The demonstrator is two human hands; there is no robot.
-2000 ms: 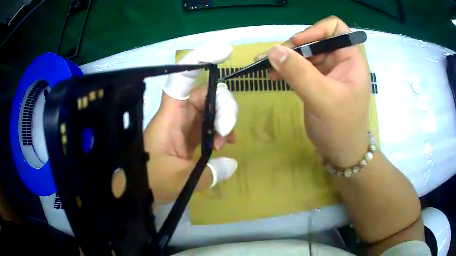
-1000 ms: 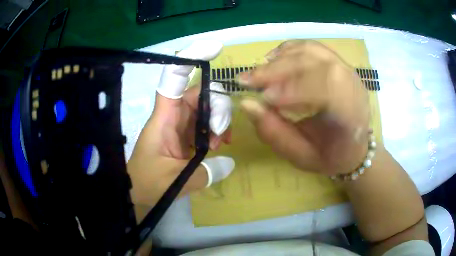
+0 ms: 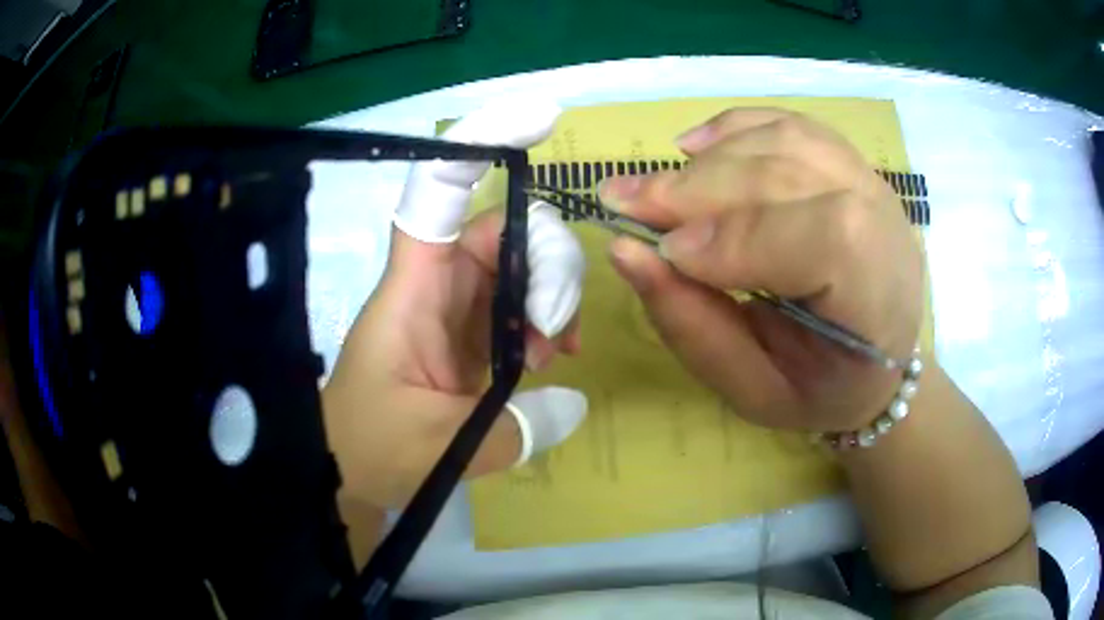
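Note:
A black housing frame (image 3: 230, 315) stands tilted at the left, close to the camera. My left hand (image 3: 442, 315), with white finger cots, holds its thin right rail between the fingers. My right hand (image 3: 775, 267) holds thin tweezers (image 3: 829, 328) whose tips are at the upper part of that rail, near its corner. Whether a pad is between the tips cannot be told. Two rows of black adhesive pads (image 3: 906, 185) run across the top of the yellow sheet (image 3: 654, 484), partly hidden by my right hand.
The yellow sheet lies on a white padded surface (image 3: 1011, 315). A blue tape roll (image 3: 46, 363) is mostly hidden behind the housing frame. Other black frames (image 3: 363, 55) lie on the green surface (image 3: 605, 30) at the far side.
My right hand has come lower and turned, so the tweezers' handle now points down to the right. The housing frame has tilted and hides more of the blue roll. The far frames have shifted left.

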